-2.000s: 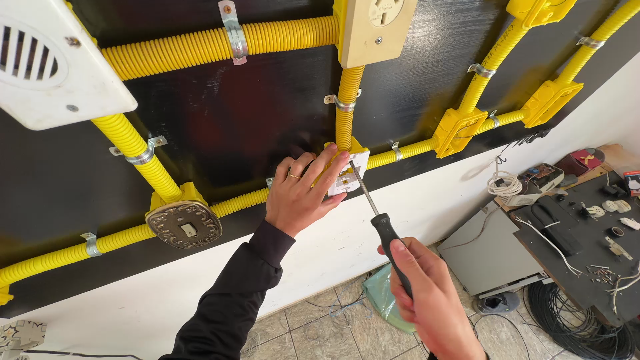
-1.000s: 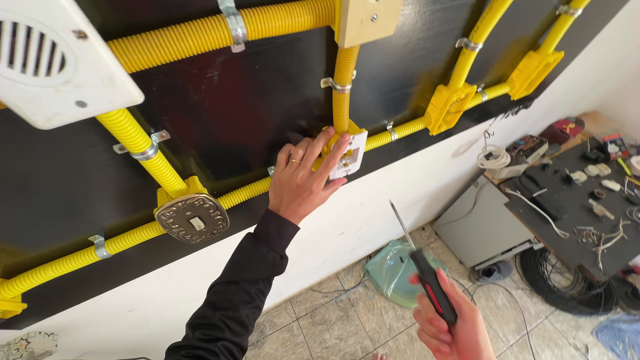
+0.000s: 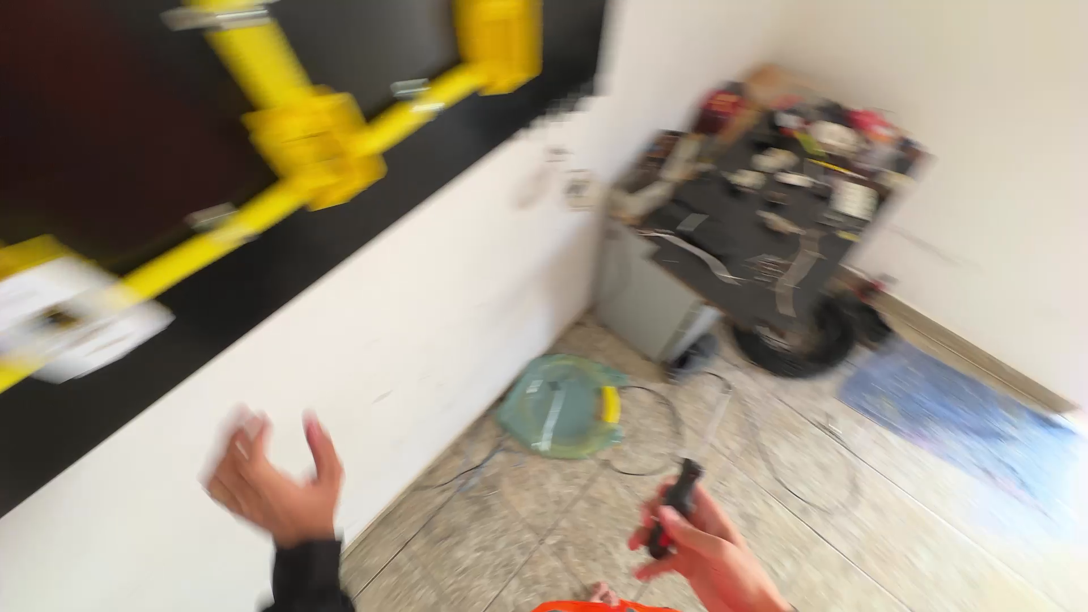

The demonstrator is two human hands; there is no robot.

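My left hand (image 3: 285, 484) is held in the air below the black panel, its fingers apart and nothing in it. Up and to its left, a white cover plate (image 3: 85, 340) sits on a yellow electrical box at the panel's lower edge; motion blurs its details. In my right hand (image 3: 701, 540), over the tiled floor, is a screwdriver (image 3: 680, 497) with a black and red handle, its shaft pointing up and away. Yellow corrugated conduit (image 3: 187, 263) runs from the white plate to another yellow electrical box (image 3: 314, 149).
A dark-topped table (image 3: 722, 229) in the corner carries many small parts and cables. Beside it stands a grey cabinet (image 3: 637, 289). Black cable coils (image 3: 795, 340), a green translucent bag (image 3: 557, 408) and a blue sheet (image 3: 960, 425) lie on the floor, with loose wires around.
My left hand has let go of the white plate and moved off the panel. My right hand still holds the screwdriver, which was at the plate two seconds ago. The view has swung right.
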